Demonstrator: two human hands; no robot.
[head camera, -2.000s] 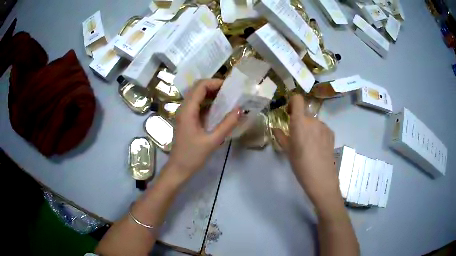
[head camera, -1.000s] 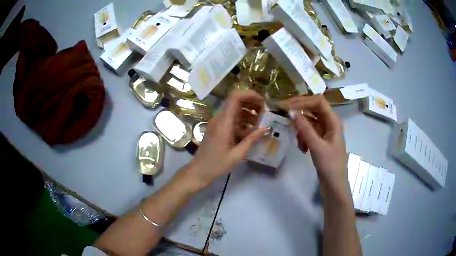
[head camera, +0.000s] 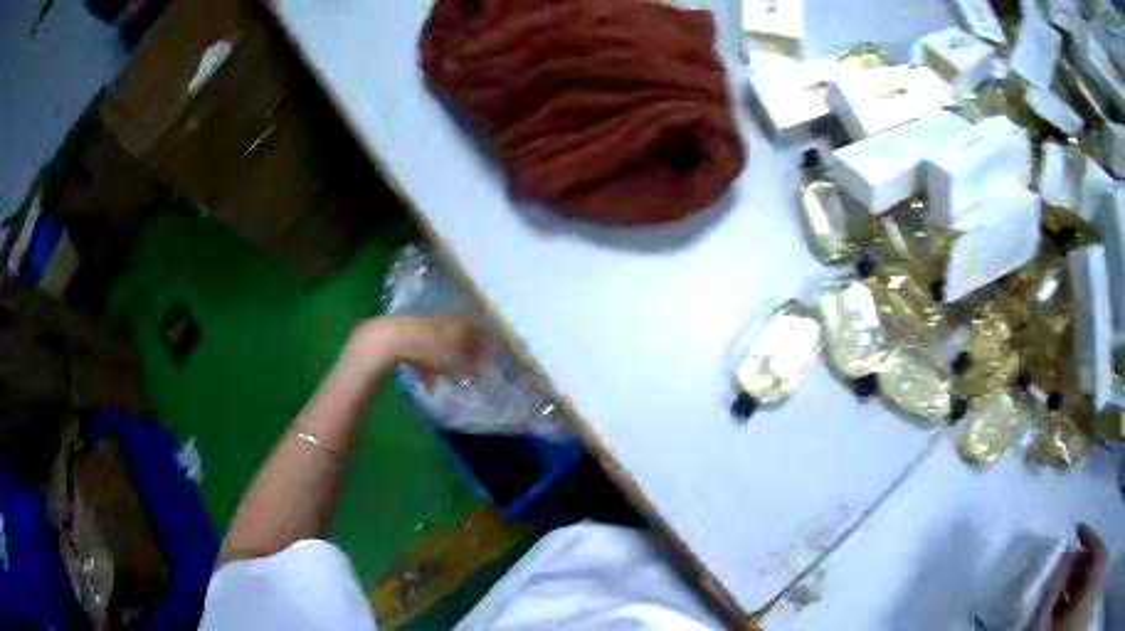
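My left hand (head camera: 438, 345) is off the table's left edge, over the clear plastic bag (head camera: 500, 401) in the blue bin (head camera: 524, 475). It is blurred and I cannot tell whether it holds anything. My right hand (head camera: 1086, 577) is at the lower right rim, mostly cut off, with its fingers on a white carton (head camera: 1026, 579). Bottles of pale yellow liquid with dark caps, one of them a loose bottle (head camera: 781, 355), lie on the table at the right. White cartons (head camera: 898, 158) lie on and beside the heap.
The rust-brown cloth (head camera: 605, 105) lies on the table (head camera: 617, 321) near its far left part. The brown table edge runs diagonally down to the lower middle. Cardboard boxes (head camera: 228, 111) and blue containers (head camera: 173, 493) stand on the green floor (head camera: 271, 333) at the left.
The view has swung left and down to the floor. My left hand has left the carton and moved out over the bin. My right hand stays with a carton, now at the frame's rim.
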